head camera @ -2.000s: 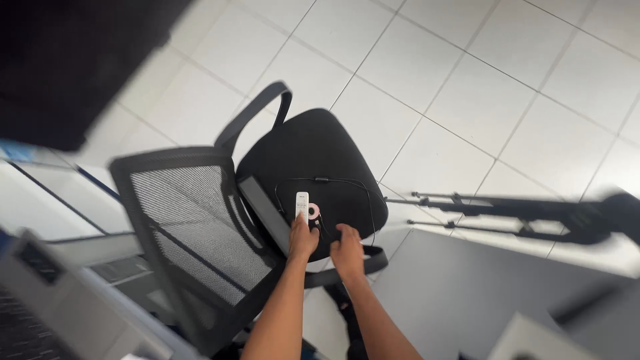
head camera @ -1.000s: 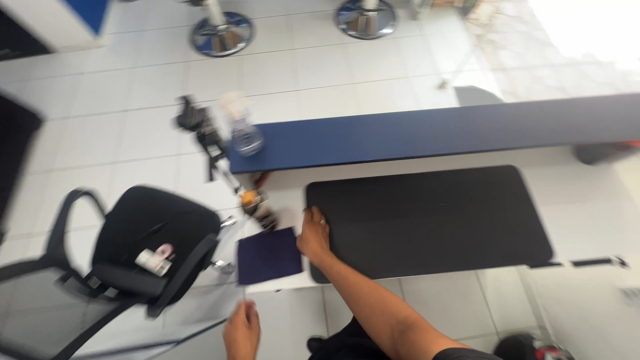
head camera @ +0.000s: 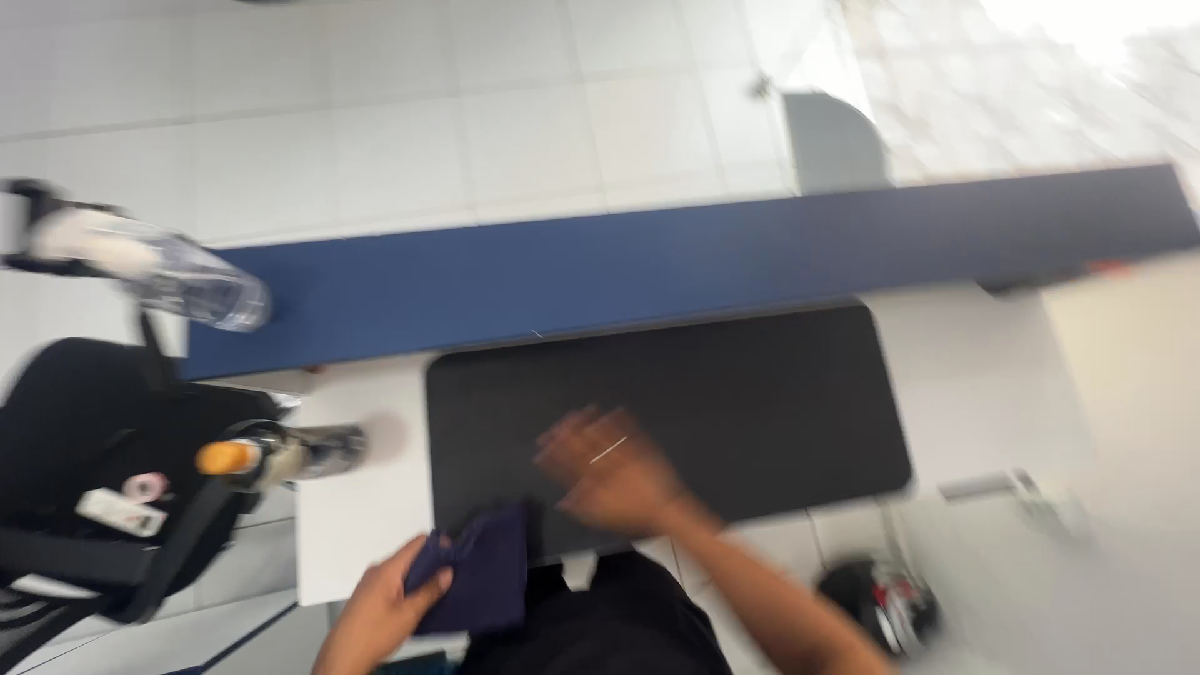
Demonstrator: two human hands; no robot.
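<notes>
My left hand [head camera: 389, 595] grips a folded dark purple cloth [head camera: 483, 572] between thumb and fingers, at the near left corner of a black desk mat [head camera: 750, 403]. Over the middle of the mat is my right hand [head camera: 614, 469], blurred, its fingers spread and nothing seen in it. The mat lies on a white desk [head camera: 361, 525]. On the desk's left part stands a bottle with an orange cap [head camera: 225, 457].
A blue ledge [head camera: 562, 272] runs along the far side, with a clear plastic bottle [head camera: 202, 281] at its left end. At left, a black office chair [head camera: 70, 403] holds a white remote-like object [head camera: 120, 512] and a pink roll [head camera: 144, 487]. A dark bin-like object [head camera: 877, 605] is at lower right.
The dark cloth, flat on the desk's left end one second ago, is now in my left hand by the mat. My right hand has moved from the mat's left edge to over its middle.
</notes>
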